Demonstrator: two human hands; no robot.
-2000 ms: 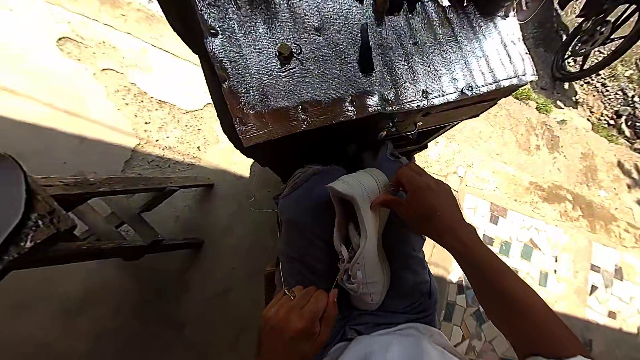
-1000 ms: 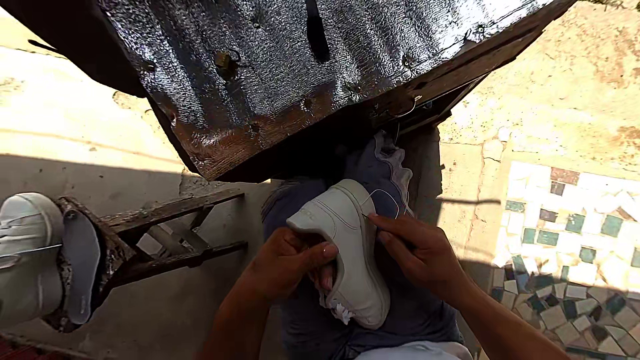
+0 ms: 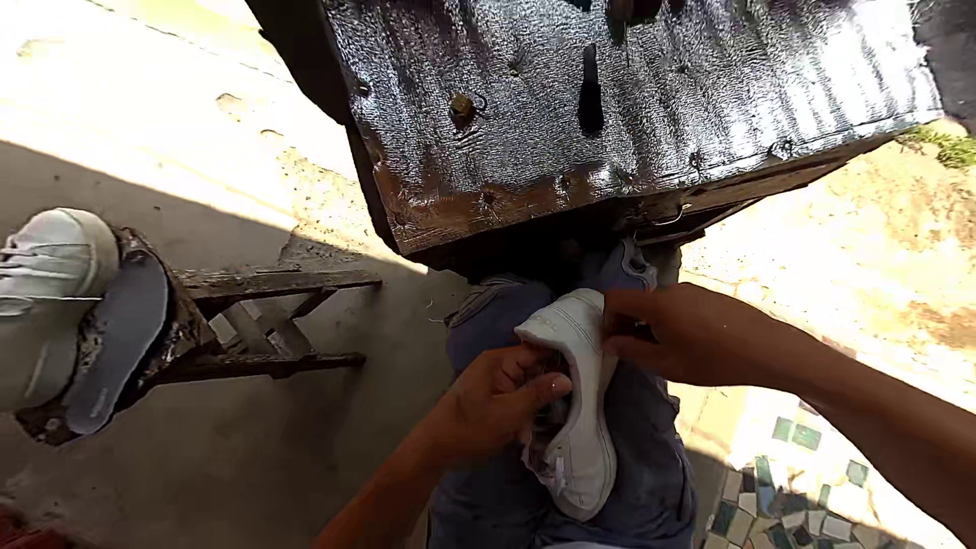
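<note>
A white lace-up shoe lies on its side across my lap, its heel toward the metal-topped box. My left hand grips the shoe at its opening, with the fingers partly inside. At the heel, my right hand has its thumb and fingertips close against the sole side; whether they pinch something small cannot be seen. Another white shoe and a grey insole rest side by side on a worn wooden stool at the left.
A box with a metal-sheet top stands just ahead, carrying a small brass-coloured piece and a dark-handled tool. The wooden stool's legs reach toward my knees. Mosaic tile floor lies at the lower right.
Two seconds ago my left hand was low beside the shoe's toe; it is now at the opening. Since one second ago, my right hand has moved up to the heel. The view has shifted.
</note>
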